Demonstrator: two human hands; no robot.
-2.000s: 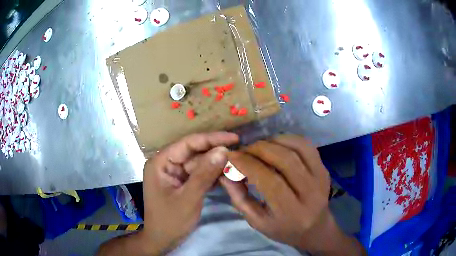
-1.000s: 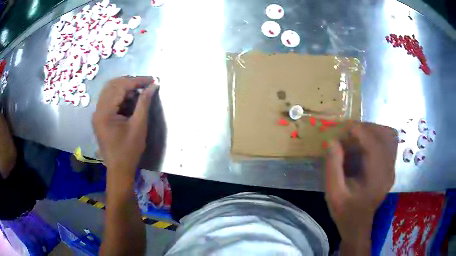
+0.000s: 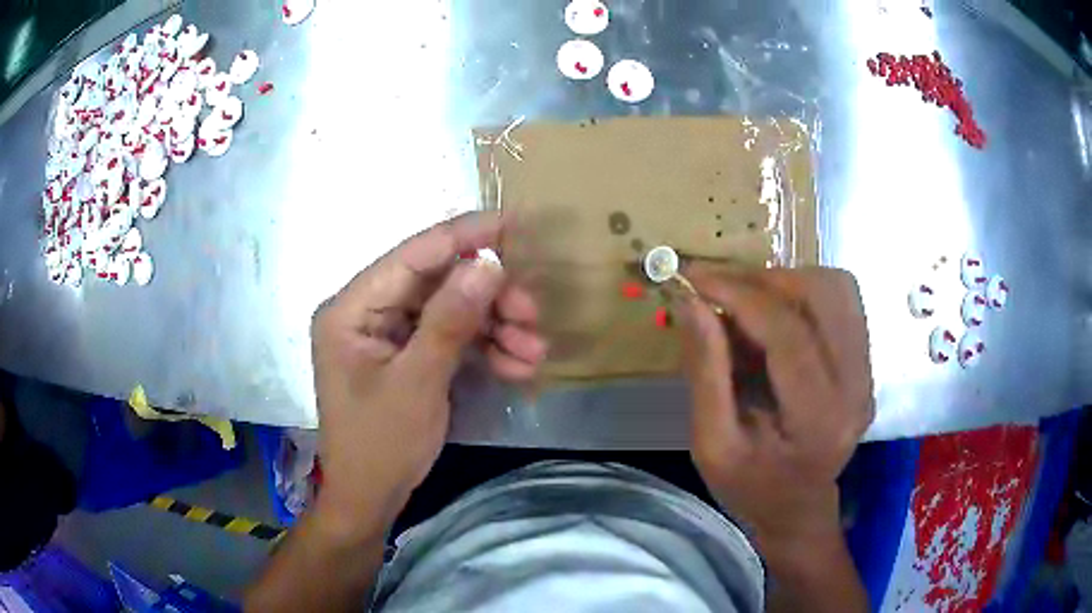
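Note:
My left hand (image 3: 413, 347) holds a white disc (image 3: 485, 259) between thumb and fingertips, left of the cardboard pad's middle; the fingers cover most of it. My right hand (image 3: 778, 359) pinches a thin pale stick (image 3: 685, 283) whose tip is at the small whitish cup (image 3: 661, 263) on the cardboard pad (image 3: 575, 180). Two red pieces (image 3: 634, 291) show on the pad just below and left of the cup. My right hand hides the pad's lower right part.
A large pile of white discs with red marks (image 3: 120, 156) lies on the metal table at left. Three discs (image 3: 580, 59) lie beyond the pad. A red piece pile (image 3: 928, 90) is at far right, with several marked discs (image 3: 972, 309) nearer. A blue crate with red pieces (image 3: 976, 515) is below.
My left hand has moved from near the disc pile to the pad's left side with a disc. My right hand has moved left to the cup and now holds the stick.

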